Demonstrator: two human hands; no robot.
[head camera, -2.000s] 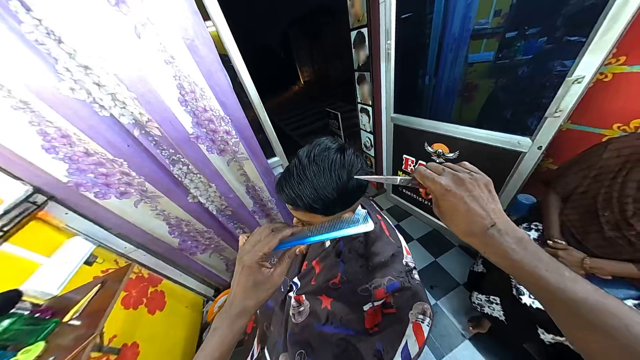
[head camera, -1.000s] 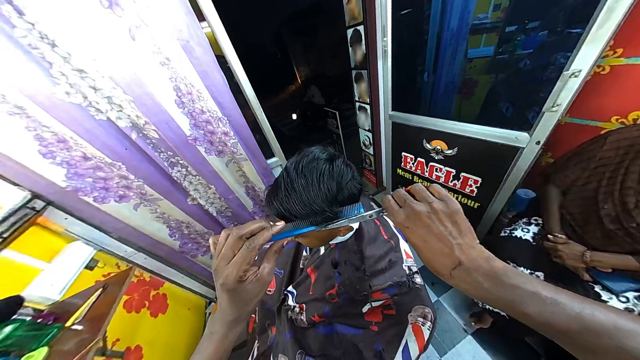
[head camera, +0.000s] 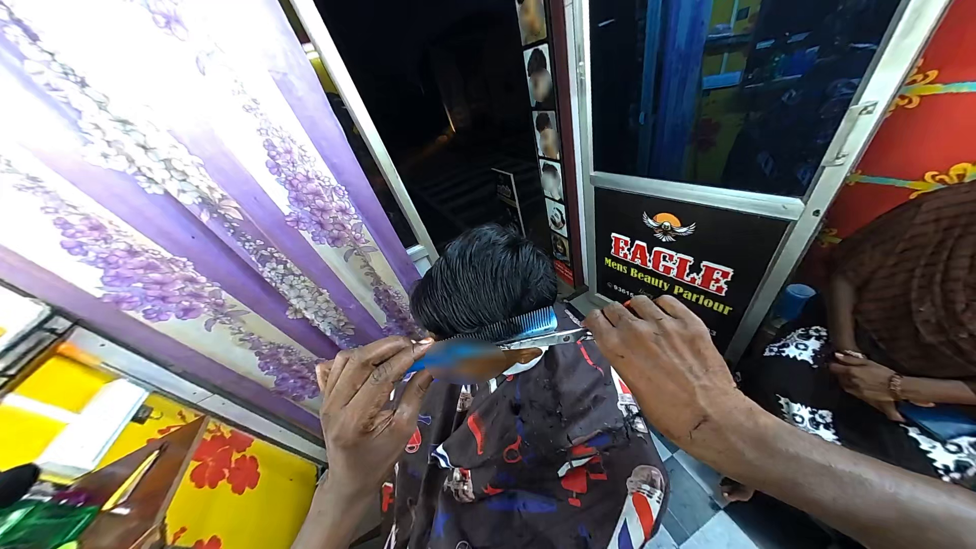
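Note:
A person with short dark hair (head camera: 484, 278) sits in front of me, covered by a dark patterned barber's cape (head camera: 534, 450). My left hand (head camera: 374, 412) grips one end of a blue comb (head camera: 537, 323), whose teeth lie in the hair low on the side of the head. My right hand (head camera: 659, 354) is closed around the handles of metal scissors (head camera: 564, 338). The blades run along the comb, just below its teeth; whether they are apart cannot be told. Cut hair lies on the cape.
A purple flowered curtain (head camera: 252, 191) hangs at left. A glass door with a metal frame (head camera: 694, 194) stands at right. Another person (head camera: 907, 305) sits at the far right, beside a blue container (head camera: 795, 300). A brown shelf (head camera: 156, 488) with items is at lower left.
Two seconds ago the comb was below the hair and the scissors pointed at the right side of the head. Since then both hands have brought comb and scissors together at the lower hair.

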